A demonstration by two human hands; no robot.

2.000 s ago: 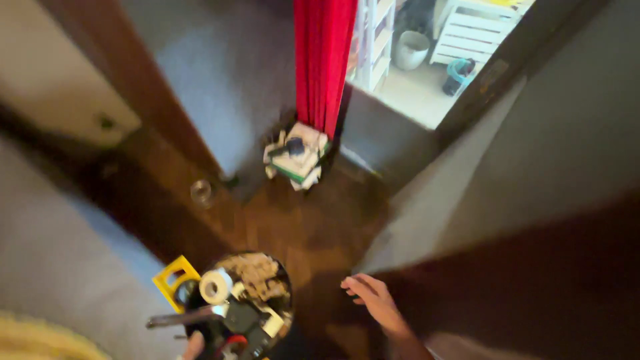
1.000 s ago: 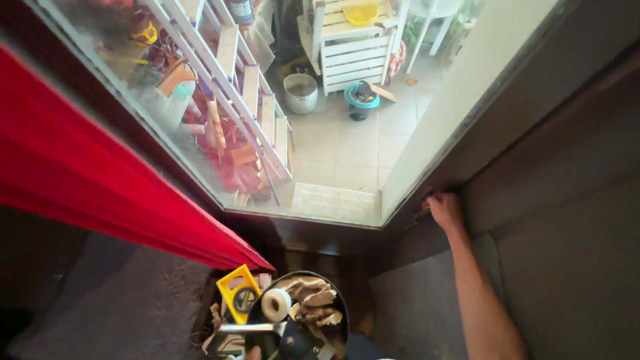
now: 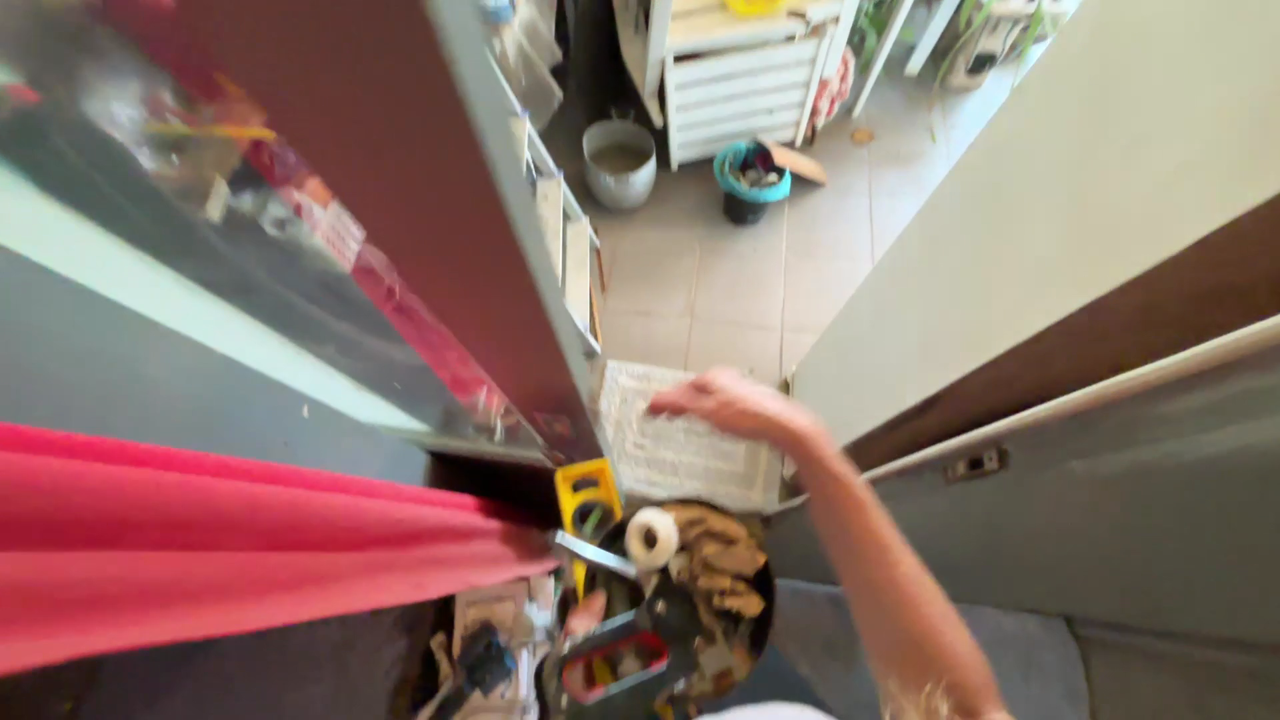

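Observation:
My right hand (image 3: 725,403) reaches forward over a pale patterned mat (image 3: 690,455) in the doorway, fingers extended and holding nothing. Low in the view, part of my left hand (image 3: 585,612) shows at a round dark container (image 3: 768,600); what its fingers grip is hidden. The container carries a white roll of tape (image 3: 651,538), crumpled brown material (image 3: 725,560), a yellow plastic tool (image 3: 588,485) and a dark tool with a red-edged opening (image 3: 615,668).
A glass-paned door (image 3: 500,230) stands ajar at left, near a red curtain (image 3: 250,550). Beyond are a stepladder (image 3: 565,230), a metal pot (image 3: 620,165), a teal-lined bin (image 3: 750,180) and a white slatted cabinet (image 3: 745,100). A grey wall panel (image 3: 1100,500) borders the right.
The door, closed one second ago with my right hand at its right edge, now stands open. That hand has moved left, off the edge. The view has moved closer to the doorway.

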